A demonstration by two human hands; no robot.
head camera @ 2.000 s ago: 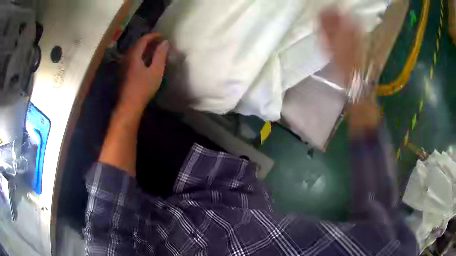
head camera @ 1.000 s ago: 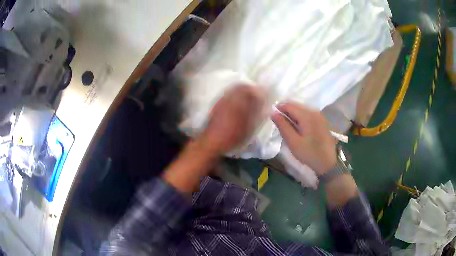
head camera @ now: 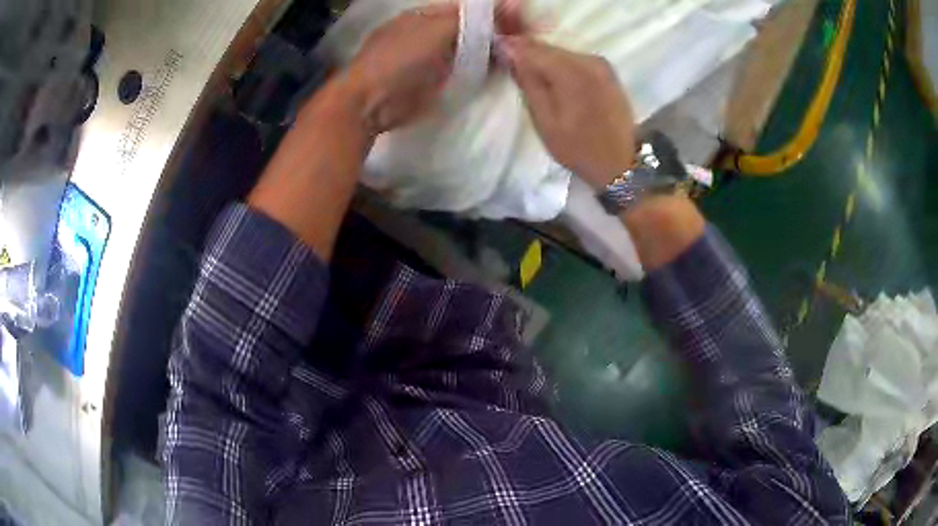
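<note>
A heap of white garment pieces (head camera: 463, 164) lies at the top centre, beyond my lap. My left hand (head camera: 406, 72) and my right hand (head camera: 576, 103) are close together over it. A narrow white fabric strip (head camera: 473, 41) stands up between them, with my left fingers on it. My right fingertips pinch at or beside the strip; what exactly they hold is partly hidden. Another white tail (head camera: 604, 234) hangs from the heap below my right wrist.
The pale machine table (head camera: 134, 195) with a bright blue plate (head camera: 79, 277) curves along the left. A yellow rail (head camera: 813, 123) stands at upper right over green floor. White bundled pieces (head camera: 885, 370) lie at lower right. A yellow mark (head camera: 531, 264) is below the heap.
My hands came together over the heap and have moved up and away from me. The white strip now shows raised between them. The view has shifted.
</note>
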